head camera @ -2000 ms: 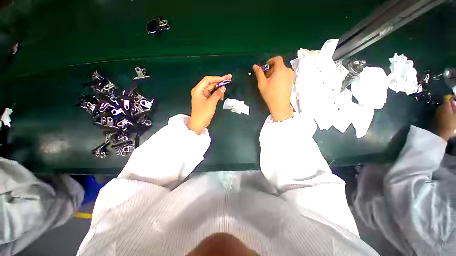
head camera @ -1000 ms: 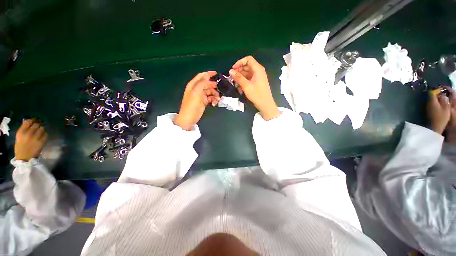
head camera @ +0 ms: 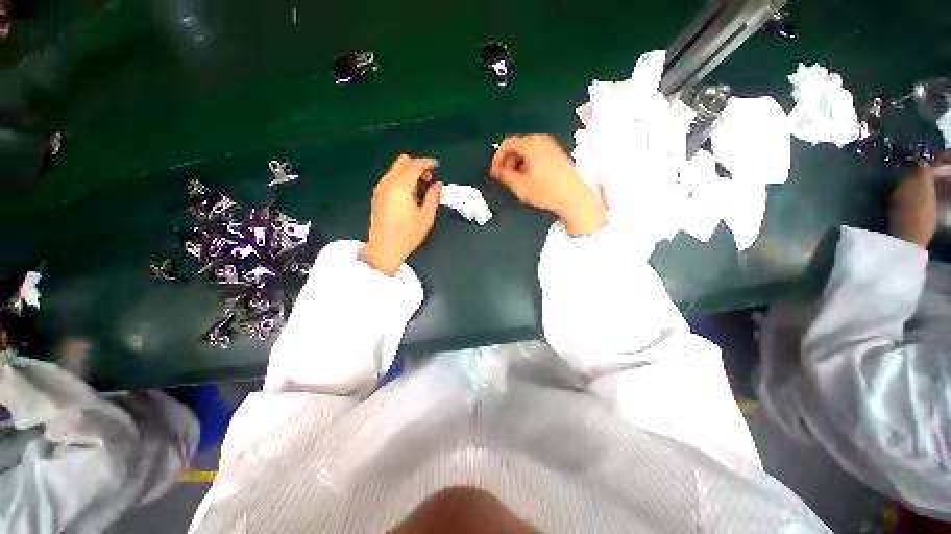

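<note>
My left hand [head camera: 401, 214] is over the green surface with its fingers curled. A dark spot shows between its fingertips; I cannot tell if it is a part or shadow. A small white wipe [head camera: 466, 202] is at its fingertips, and I cannot tell if it is gripped. My right hand [head camera: 540, 179] is to the right, thumb and fingers curled towards each other; whether it holds anything is unclear. One black-and-silver part [head camera: 496, 65] lies beyond my hands, and another part [head camera: 355, 67] lies to its left. A pile of such parts [head camera: 245, 250] lies left of my left hand.
A large heap of white wipes [head camera: 636, 156] lies right of my right hand, at the foot of a metal post [head camera: 720, 42]. A smaller white heap [head camera: 824, 104] lies further right. Single parts lie near the pile. Neighbours' sleeves [head camera: 881, 313] show on both sides.
My hands have moved apart from the part they both held. A part now lies on the far side where none lay before. The left neighbour's hand has left the surface by the pile.
</note>
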